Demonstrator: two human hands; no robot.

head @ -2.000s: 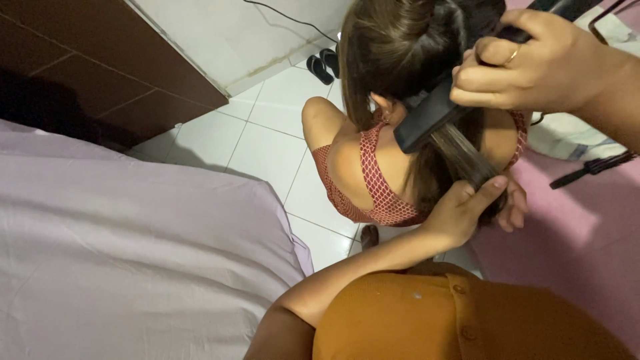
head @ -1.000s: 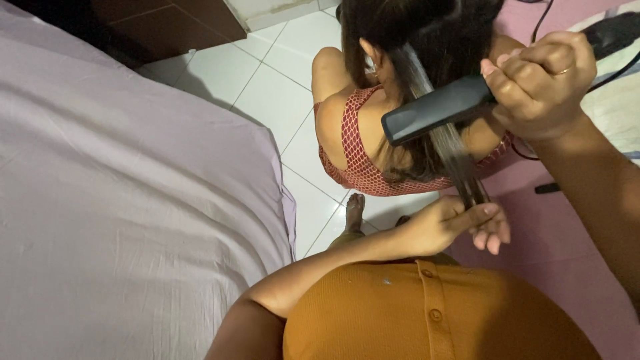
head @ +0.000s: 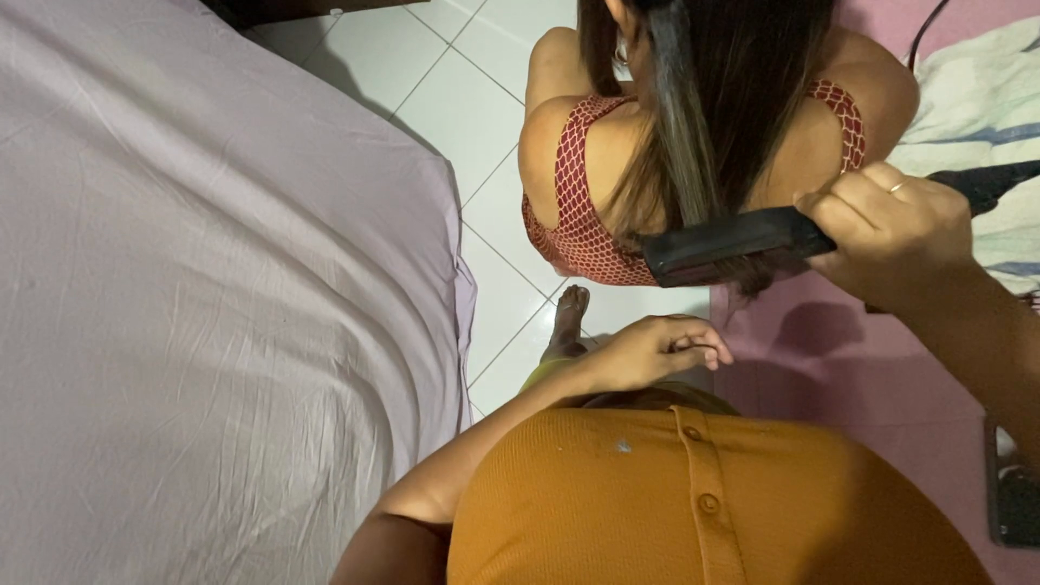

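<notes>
My right hand [head: 898, 231] grips a black hair straightener [head: 731, 242], whose plates lie across the lower ends of a long section of brown hair [head: 691, 154]. The hair belongs to a person in a red patterned top [head: 605, 236] who sits with their back to me. Some hair ends show below the straightener's plates. My left hand [head: 670, 349] hovers below the straightener, fingers loosely curled, with nothing visible in it and apart from the hair.
A bed or surface under a lilac sheet [head: 203, 284] fills the left side. White floor tiles [head: 504, 301] lie between it and the pink surface [head: 853, 390]. A crumpled light cloth [head: 983, 97] lies at upper right, a dark-framed object [head: 1011, 487] at lower right.
The straightener has moved down the hair section to its ends. My left hand, which held the hair ends, has let them go. The view has shifted downward.
</notes>
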